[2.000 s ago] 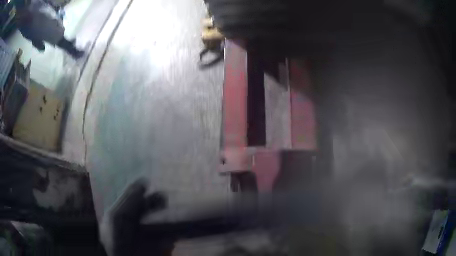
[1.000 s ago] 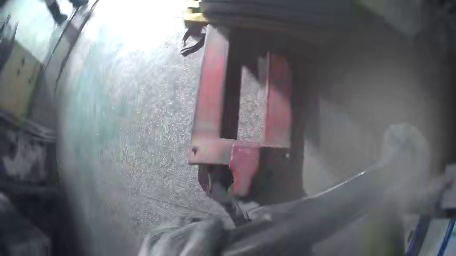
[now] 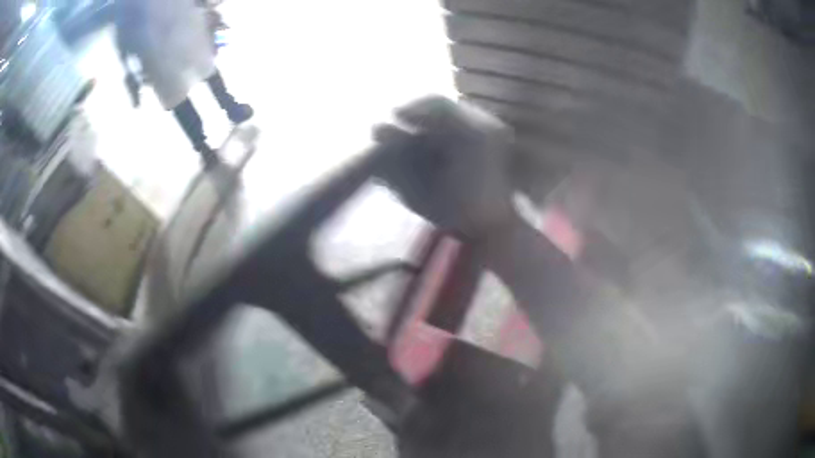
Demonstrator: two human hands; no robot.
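The black loop-shaped tow handle (image 3: 304,331) of a red pallet truck (image 3: 420,349) fills the lower middle, close to the camera and blurred. My right hand (image 3: 451,165) is closed around the handle's upper right end, with the forearm running down to the right. My left hand cannot be made out. Part of the red forks shows behind the handle, running towards a grey layered stack (image 3: 572,63) at the top right. The fork tips are hidden.
A person (image 3: 174,63) in a light garment and dark legwear stands at the upper left. A yellow-tan box (image 3: 103,237) is at the left, with a dark bench-like edge (image 3: 54,331) below it. Bright glare covers the floor at the top middle.
The tow handle has risen large into view with my right hand on its upper end. The gloved hand at the bottom is no longer seen. The person shows more fully.
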